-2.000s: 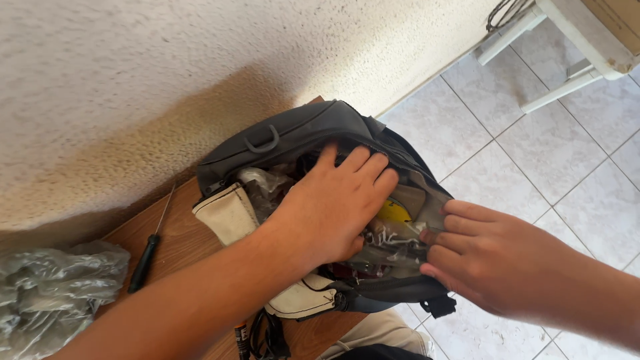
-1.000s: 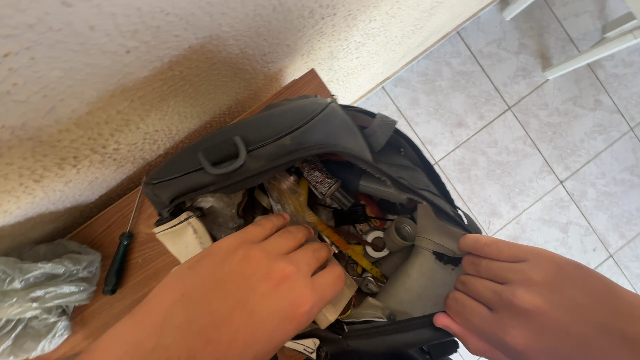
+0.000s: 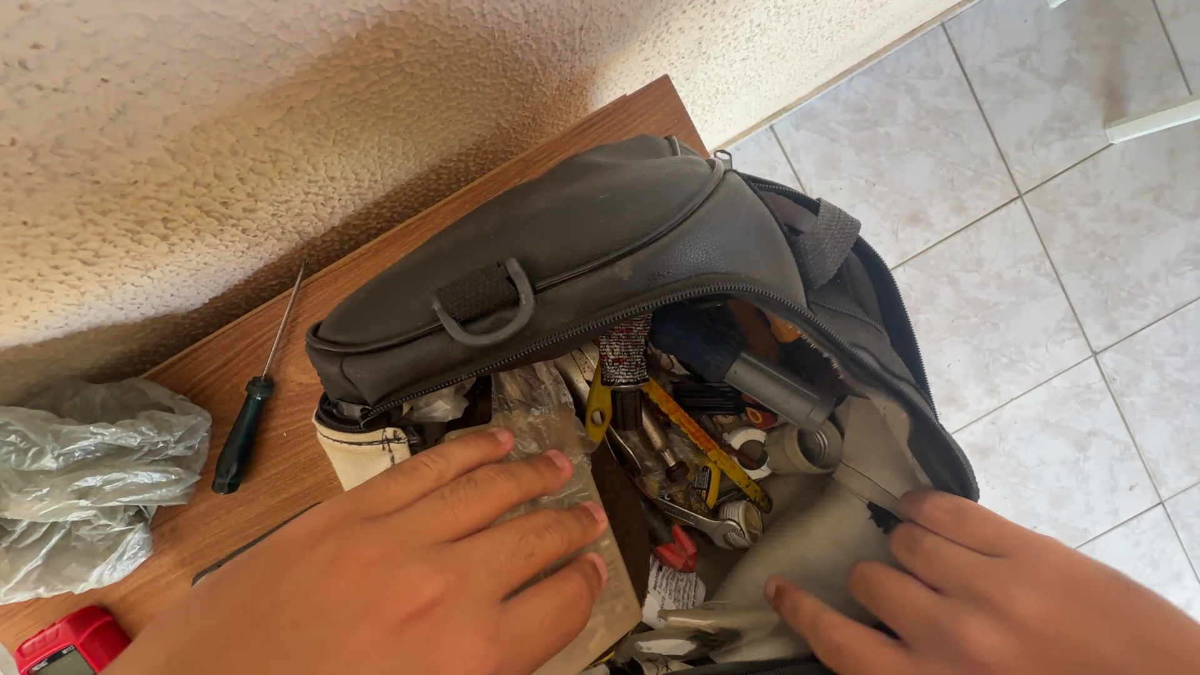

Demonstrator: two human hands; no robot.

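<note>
A black zippered bag (image 3: 600,234) lies unzipped, full of tools. My left hand (image 3: 441,544) rests flat with fingers spread over a clear plastic bag (image 3: 539,403) and a beige flat piece (image 3: 614,572) at its left side. My right hand (image 3: 975,581) grips the light inner lining (image 3: 797,534) at the bag's right edge. Between them lie a yellow folding rule (image 3: 703,436), a wrench (image 3: 698,520), a grey plastic pipe fitting (image 3: 808,445), a brush with a grey handle (image 3: 778,389) and a red-tipped tool (image 3: 675,548). The deeper contents are hidden.
The bag stands on a wooden tabletop (image 3: 319,309) against a textured wall (image 3: 281,141). A screwdriver (image 3: 246,431), a crumpled plastic bag (image 3: 84,478) and a red device with a display (image 3: 80,642) lie at the left. Beyond the table's edge is a tiled floor (image 3: 984,281).
My left hand has drawn back from deep in the bag to its left side, and more tools show. My right hand stays at the lining. The view has moved closer.
</note>
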